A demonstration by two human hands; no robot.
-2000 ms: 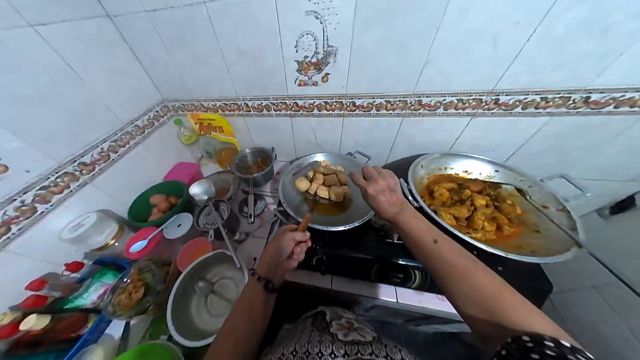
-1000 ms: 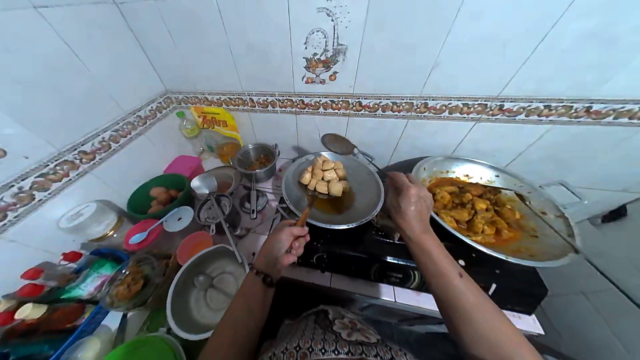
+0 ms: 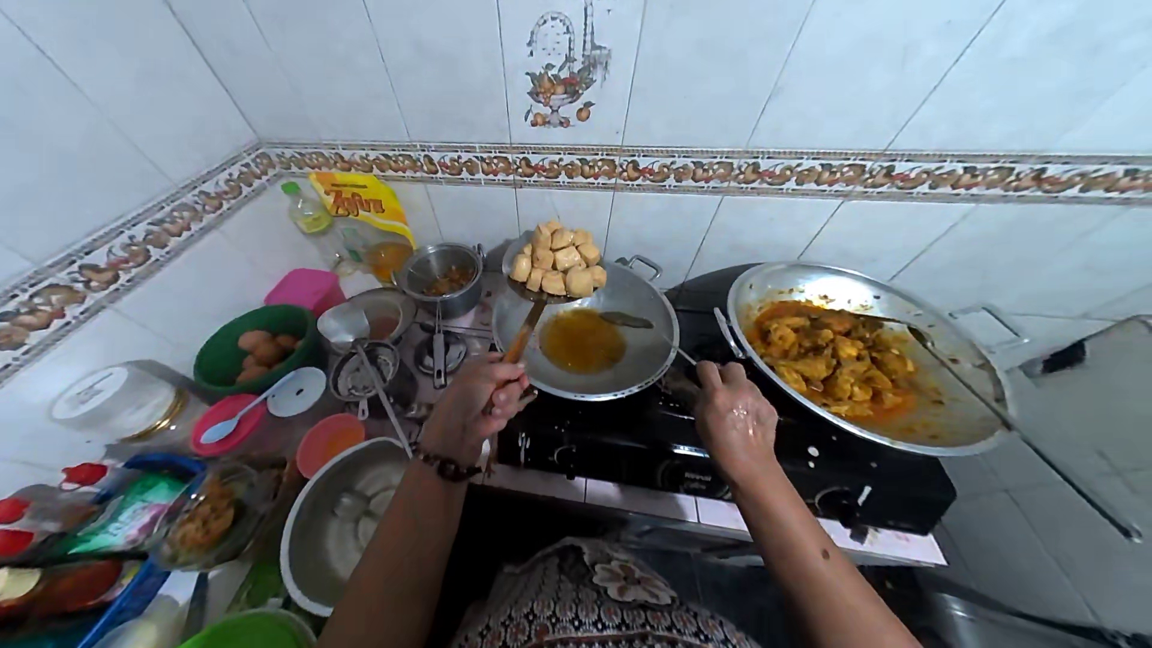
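My left hand (image 3: 481,405) grips the wooden handle of a skimmer (image 3: 526,331). On the skimmer, raised over the back left of a metal wok (image 3: 630,373), lies a heap of pale fried tofu cubes (image 3: 565,257). Brown oil (image 3: 583,342) pools in the wok. My right hand (image 3: 736,418) is closed around the thin handle of a spatula (image 3: 627,319), whose dark blade is in the wok by the oil. To the right, a larger wok (image 3: 954,423) holds chicken pieces in orange sauce (image 3: 828,360), with a long-handled utensil (image 3: 963,382) lying across it.
Both woks stand on a black gas stove (image 3: 621,450). At left are a grey basin (image 3: 301,540), a green bowl (image 3: 211,346) of eggs, a small pot (image 3: 477,292), a ladle (image 3: 382,396) and a pink bowl (image 3: 315,441). A tiled wall (image 3: 774,216) stands behind.
The tofu cubes, lower in the wok two seconds ago, are now lifted on the skimmer toward the back left. The spatula, raised behind the wok one second ago, is now down in it.
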